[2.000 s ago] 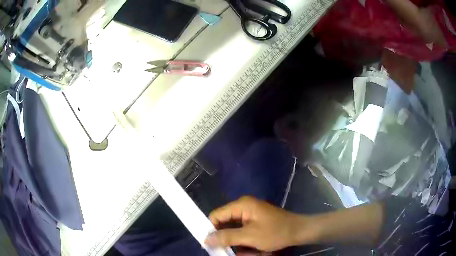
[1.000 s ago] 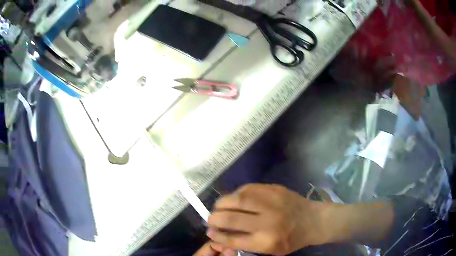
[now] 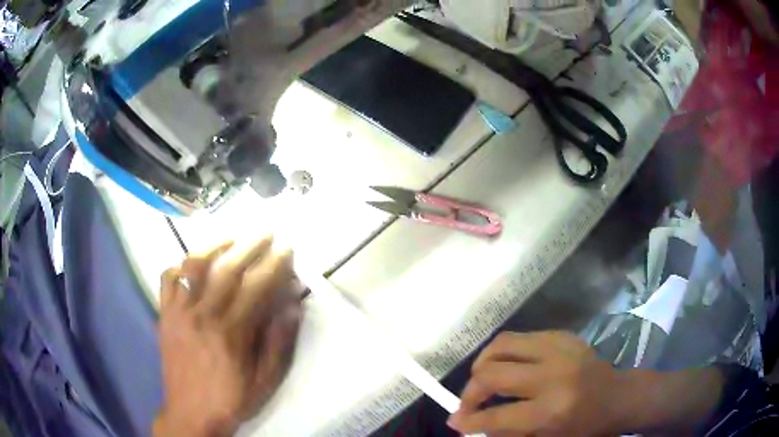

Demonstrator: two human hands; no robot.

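Observation:
A narrow white fabric strip [image 3: 384, 340] runs across the white table from near the machine's needle area to the table's front edge. My right hand [image 3: 538, 384] is closed on its near end at the edge, lower right. My left hand [image 3: 231, 324] lies over the table just in front of the machine head, fingers spread and fingertips in the lamp glare beside the strip's far end. Whether its fingers touch the strip is hard to tell. The sewing machine head [image 3: 171, 128] is white with a blue band; glare hides the needle.
Pink-handled thread snips [image 3: 453, 213], a smartphone [image 3: 389, 92], a light-blue triangle [image 3: 496, 119] and black shears [image 3: 559, 111] lie on the table. Dark blue-grey cloth [image 3: 111, 316] is at left. A bag of offcuts [image 3: 658, 316] is at right. A person in red shows at upper right.
My left hand has come onto the table near the needle area. My right hand still holds the strip, now further right in view. The view has shifted, showing more of the machine.

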